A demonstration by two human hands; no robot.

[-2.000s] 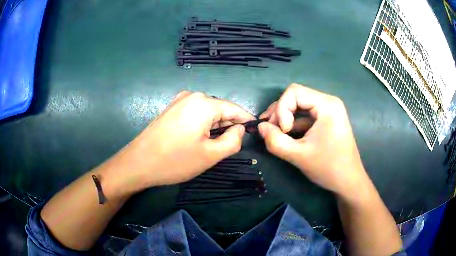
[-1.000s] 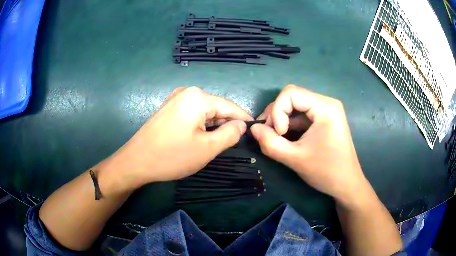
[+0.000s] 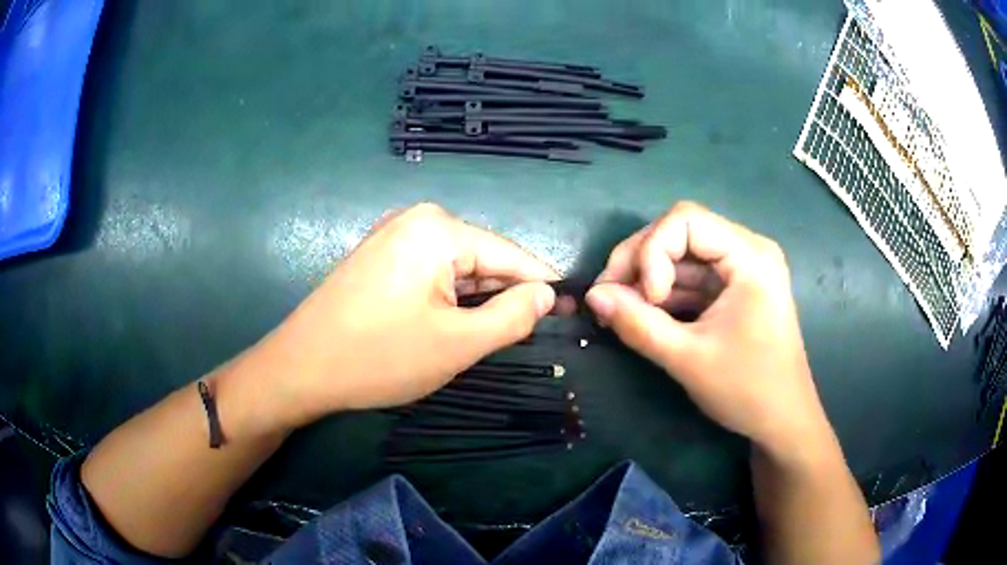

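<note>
My left hand (image 3: 436, 309) is closed around a thin black rod (image 3: 480, 296), mostly hidden by the fingers. My right hand (image 3: 696, 304) is just to the right, thumb and forefinger pinched; whether something small is between them cannot be told. A narrow gap shows between the two hands' fingertips. Below them lies a lower pile of thin black rods (image 3: 486, 419) with small pale or brassy spots at the right ends. Beyond the hands lies an upper pile of black rods (image 3: 519, 105) with flat, holed heads at the left.
A blue plastic tray (image 3: 39, 121) is at the upper left. A white ladder-like sheet (image 3: 883, 188) with a brown-orange strip lies at the right. A short black strip (image 3: 210, 414) is on my left wrist. All parts lie on a dark green mat (image 3: 243, 99).
The right hand has moved slightly right, and its fingertips have parted from the left hand's. The black piece that bridged the fingertips no longer shows between them. The view has shifted slightly.
</note>
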